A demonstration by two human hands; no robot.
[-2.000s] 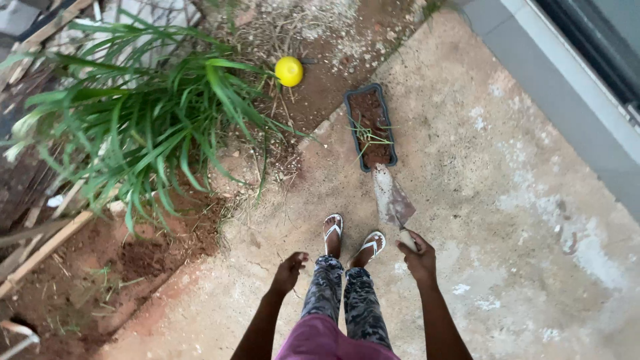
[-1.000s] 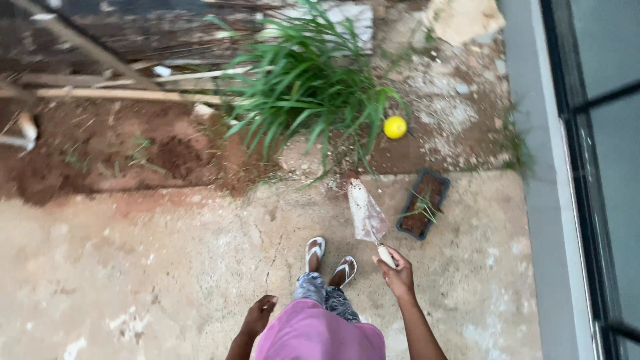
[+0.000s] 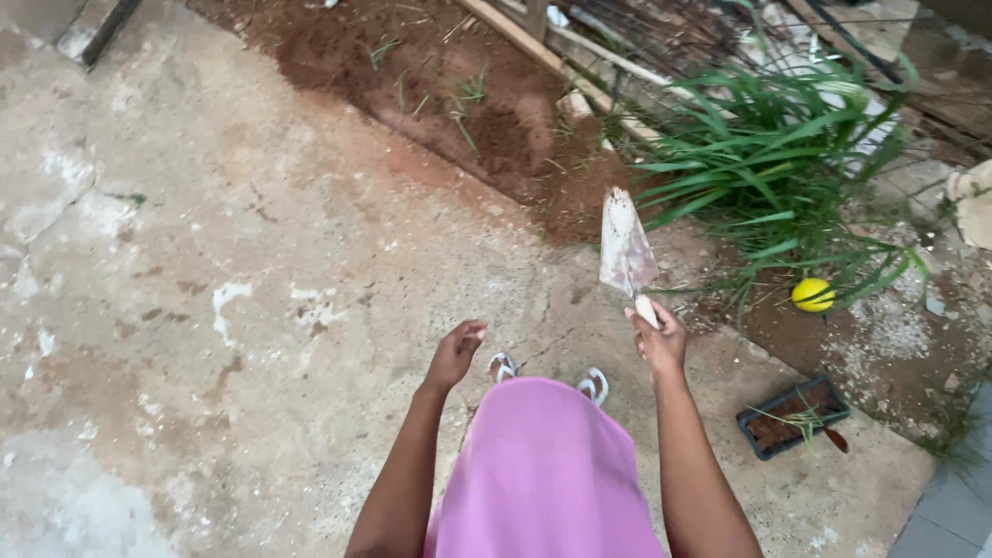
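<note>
My right hand point(image 3: 661, 341) grips the pale handle of a pointed masonry trowel point(image 3: 624, 244), whose soil-stained blade points away from me, over the border of concrete and bare earth. My left hand point(image 3: 459, 353) hangs empty above the concrete, fingers slightly curled and apart. To the right of my right forearm, a dark rectangular planter point(image 3: 763, 449) stands on the concrete; it holds reddish soil and a small grassy plant. A brown leaf-like piece point(image 3: 837, 440) shows at its side.
Ahead lies a reddish soil bed point(image 3: 496, 147) with small weeds, edged by wooden boards point(image 3: 527, 43). A large clump of long green leaves point(image 3: 775, 170) grows at the right, with a yellow ball point(image 3: 813, 295) beside it. Cracked concrete point(image 3: 271, 349) spreads left; grey tiles point(image 3: 949, 496) lie lower right.
The view has turned strongly left, so the planter and ball now appear farther right. The trowel, over the planter's end two seconds ago, is now away from it, still in my right hand.
</note>
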